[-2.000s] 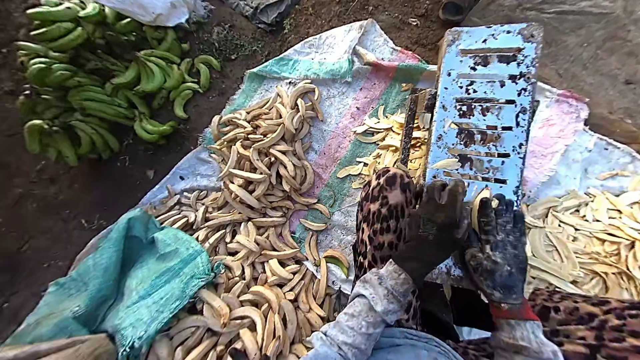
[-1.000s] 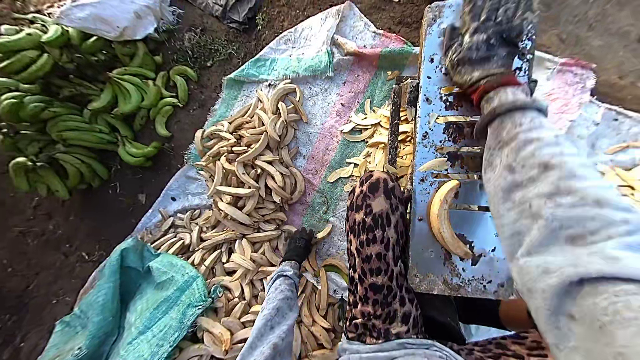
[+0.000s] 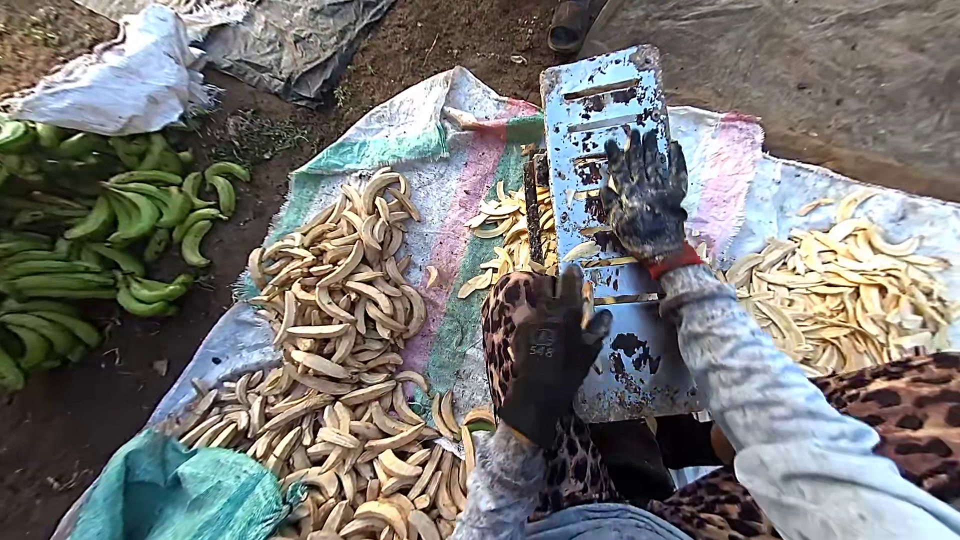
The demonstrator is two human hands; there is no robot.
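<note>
My right hand (image 3: 646, 196), in a dark stained glove, lies flat with fingers spread on a worn metal slicing board with slots (image 3: 637, 375); whether something is under the palm is hidden. My left hand (image 3: 551, 360), in a black glove, is at the board's left edge above my leopard-print knee; its palm side is hidden. A few pale slices (image 3: 581, 250) lie on the board. Peeled plantains (image 3: 337, 330) are heaped on the woven plastic sheet (image 3: 469, 180) to the left. Sliced plantain (image 3: 832, 292) is piled to the right, with more slices (image 3: 504, 225) beside and under the board.
Bunches of green plantains (image 3: 135, 210) lie on the soil at the far left, near a white sack (image 3: 124, 79). A green woven sack (image 3: 176, 487) sits at the lower left. A grey tarpaulin (image 3: 810, 75) covers ground at the upper right.
My left hand has come from the peeled heap to the board's left edge. My right hand has moved down from the board's far end. The whole plantain on the board is no longer visible.
</note>
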